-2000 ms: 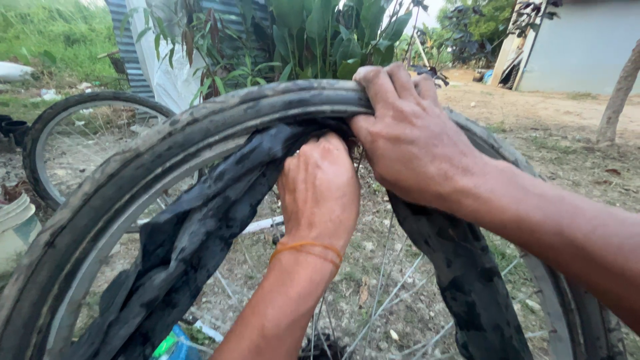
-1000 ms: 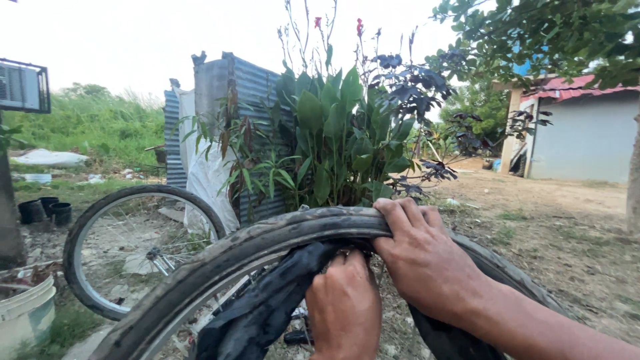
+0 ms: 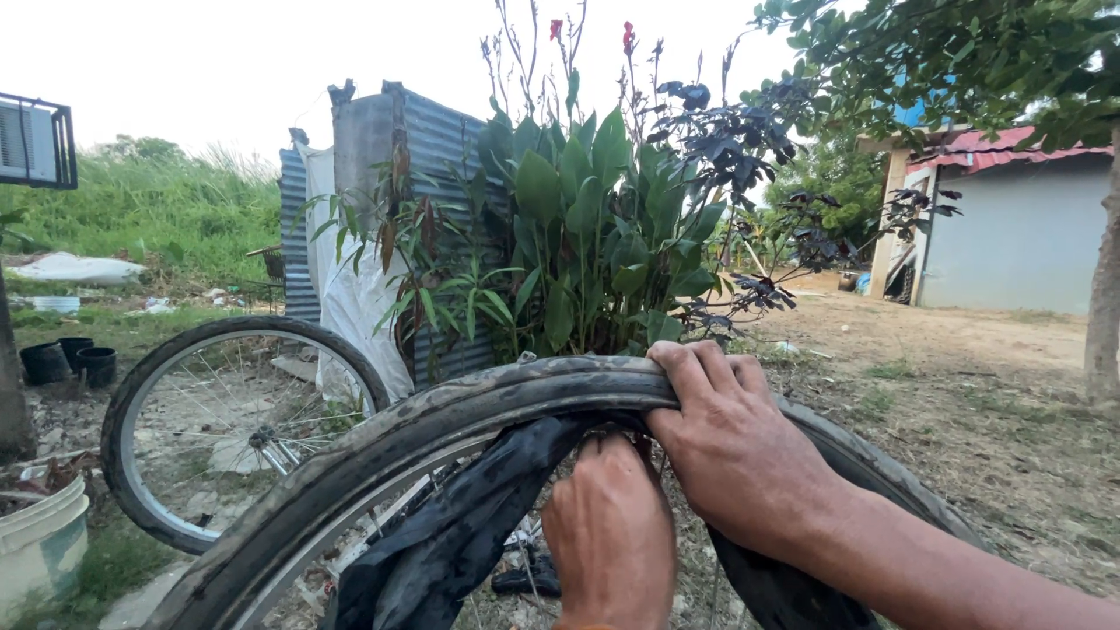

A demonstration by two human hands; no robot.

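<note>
A worn bicycle tire [image 3: 350,464] on its metal rim [image 3: 306,560] arches across the lower view. From under its top hangs a flat black inner tube [image 3: 446,525], drooping on both sides of my left hand [image 3: 612,534]. That hand is closed beneath the rim at the tube's upper part; its fingertips are hidden. My right hand [image 3: 735,429] grips the tire's top from above, fingers over the tread and thumb on the near side.
Another bicycle wheel [image 3: 241,324] stands behind at the left. A whitish bucket [image 3: 44,542] is at the lower left, with black pots [image 3: 96,366] beyond. Corrugated metal sheets [image 3: 446,149] and leafy plants [image 3: 569,219] rise ahead; a tree trunk [image 3: 1104,289] stands right.
The view has tilted up, bringing in more of the yard and sky. Both hands remain at the tire's top, with the tube still hanging beneath it.
</note>
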